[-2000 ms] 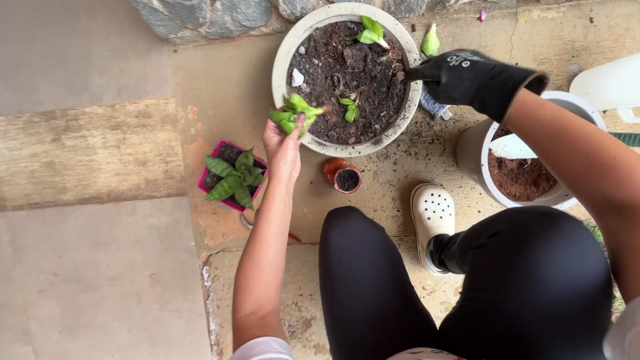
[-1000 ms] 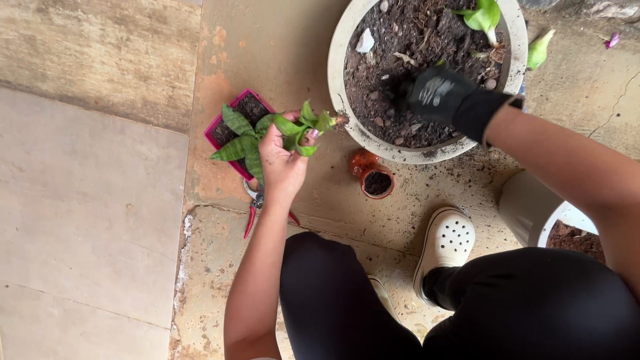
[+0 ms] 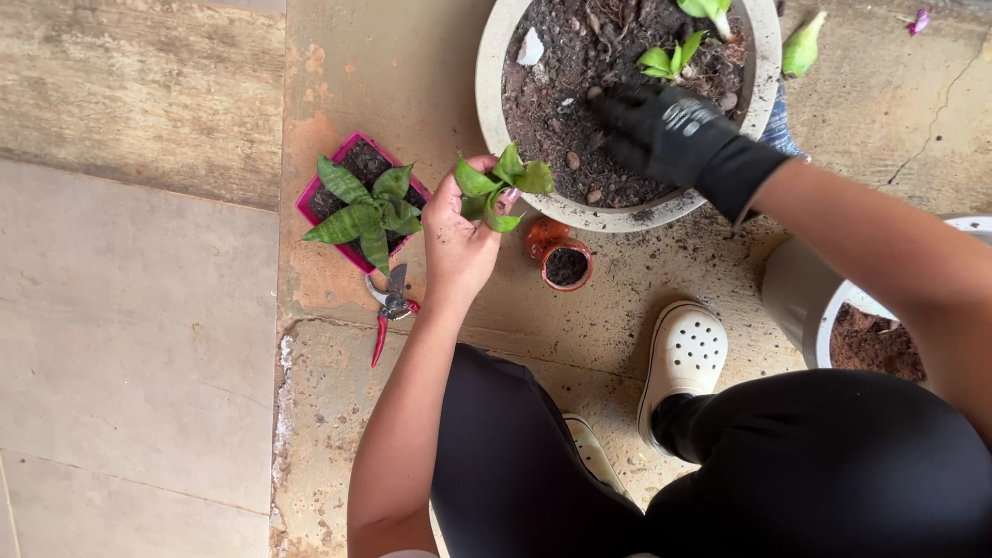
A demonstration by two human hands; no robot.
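My left hand [image 3: 469, 225], bare, holds a small green leafy plant [image 3: 504, 182] between thumb and fingers, just outside the lower left rim of a large round pot [image 3: 490, 93]. In a black glove, my right hand [image 3: 659, 132] reaches into that pot, its fingertips down against the dark soil [image 3: 554, 139]; whether they hold anything is hidden. Beyond the glove a small green plant [image 3: 670, 60] stands in the soil, and a larger leafy cutting [image 3: 709, 9] lies near the far rim. A white stone [image 3: 531, 48] rests at the left in the pot.
Left of my left hand are a magenta pot [image 3: 310, 190] with a snake plant [image 3: 364, 205] and red-handled pruning shears [image 3: 394, 304]. A small terracotta-coloured pot [image 3: 591, 267] holds soil. At right stand a pale bucket [image 3: 798, 294] with brown soil and a loose green leaf [image 3: 804, 46].
My gloved right hand has gone from the right rim onto the soil within the pot. The held plant, stem end toward the pot before, now has its leaves turned toward it. The view has shifted.
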